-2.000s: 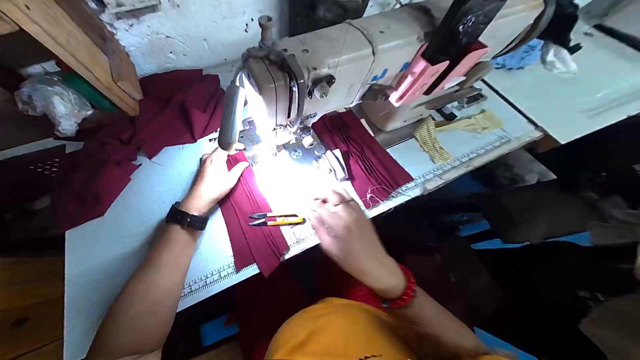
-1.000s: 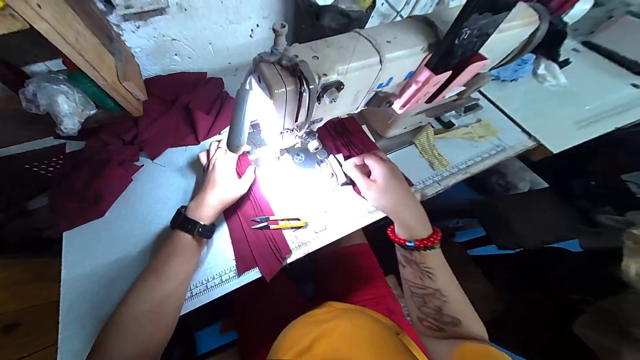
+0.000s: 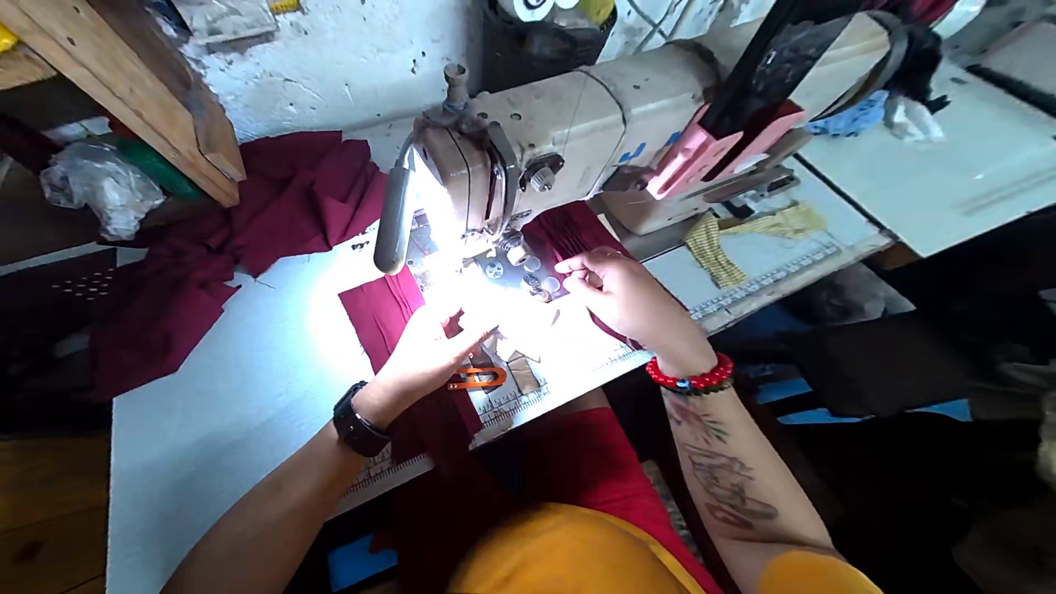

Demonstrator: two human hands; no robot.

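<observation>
An industrial sewing machine (image 3: 561, 115) stands over the white table, its lamp throwing strong glare on the needle area. My left hand (image 3: 429, 346) is in front of the needle, over a stack of maroon fabric strips (image 3: 375, 313); glare hides what its fingertips touch. Partly under that hand lie the orange-handled thread snips (image 3: 478, 378). My right hand (image 3: 606, 289) is right of the needle area, fingers curled at the edge of a second maroon fabric stack (image 3: 569, 231); whether it pinches anything is unclear.
Crumpled maroon fabric (image 3: 305, 198) lies at the back left beside a wooden post (image 3: 140, 91). Yellow patterned scraps (image 3: 716, 252) rest on the table at right. A measuring tape (image 3: 767, 276) runs along the front edge. Pink holders (image 3: 701, 153) are fixed to the machine.
My left hand has moved from beside the machine's lamp toward the table's front edge, now partly over the snips. My right hand, first near the snips, has moved to the right-hand stack.
</observation>
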